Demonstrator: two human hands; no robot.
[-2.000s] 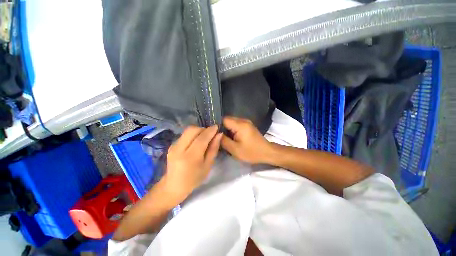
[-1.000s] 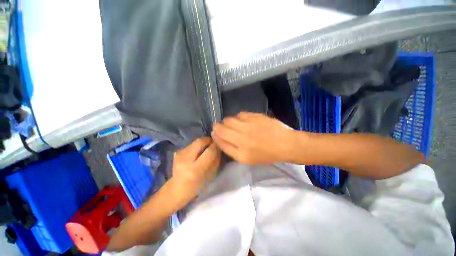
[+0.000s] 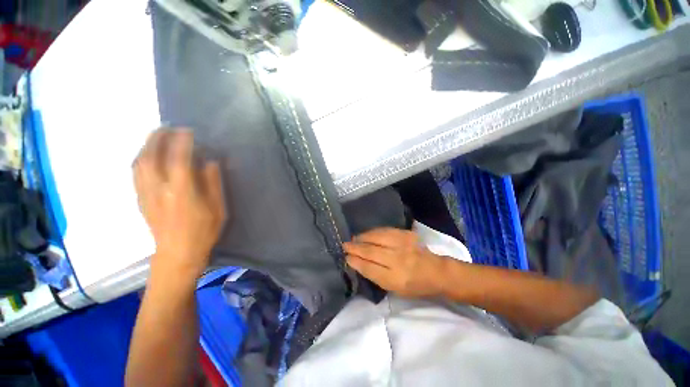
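Note:
A dark grey garment piece [image 3: 242, 166] lies on the white machine table and hangs over its front edge to the lap. A pale dashed topstitching line [image 3: 309, 155] runs down its right side from the presser foot area [image 3: 261, 64]. My left hand [image 3: 181, 193], slightly blurred, lies with fingers spread on the cloth's left part, holding nothing. My right hand [image 3: 393, 261] pinches the stitched edge below the table edge. The needle is lost in glare.
A folded dark stitched strip [image 3: 488, 68] lies right of the machine head [image 3: 234, 23], near a black oval object [image 3: 561, 27] and yellow-green loops [image 3: 657, 10]. A measuring tape [image 3: 484, 125] lines the table edge. Blue crates [image 3: 643, 196] with dark pieces stand below.
My left hand has left the stitched edge and moved up and left onto the cloth. My right hand has moved lower, still on the edge. The view now includes the machine head.

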